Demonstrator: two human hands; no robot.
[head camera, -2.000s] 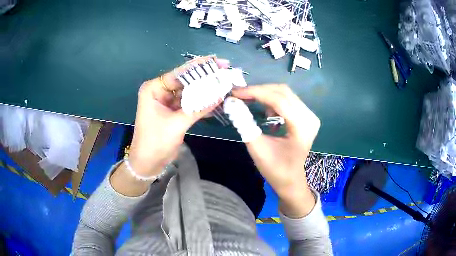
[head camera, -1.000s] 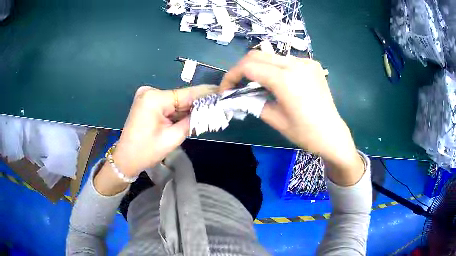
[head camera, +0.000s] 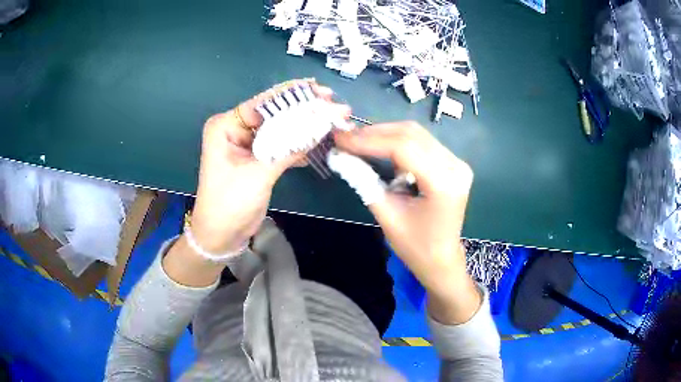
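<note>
My left hand (head camera: 235, 168) holds a fanned bunch of tabbed metal rods (head camera: 291, 134), with white tabs overlapping and dark rod ends in a row along the top. My right hand (head camera: 422, 186) is at the right side of the bunch, its fingertips closed on the rod stems below the tabs. Its thumb wears a thick white ribbed wrap (head camera: 358, 177). Something small and silvery shows in the curl of its fingers, too blurred to name. A tangled pile of tabbed rods (head camera: 381, 37) lies beyond the hands on the green bench top (head camera: 134, 82).
Blue-handled snips (head camera: 590, 104) lie at the right. Shiny clear bags of parts (head camera: 653, 186) are stacked at the right edge. Below the bench are white bags and cardboard (head camera: 131, 242) at left, bare rods (head camera: 485, 261), and a round black stand base (head camera: 543, 292).
My right hand has moved down from above the bunch to its lower right side. The bunch is turned so its tabs fan out. The single tabbed rod beyond my hands is now mostly hidden.
</note>
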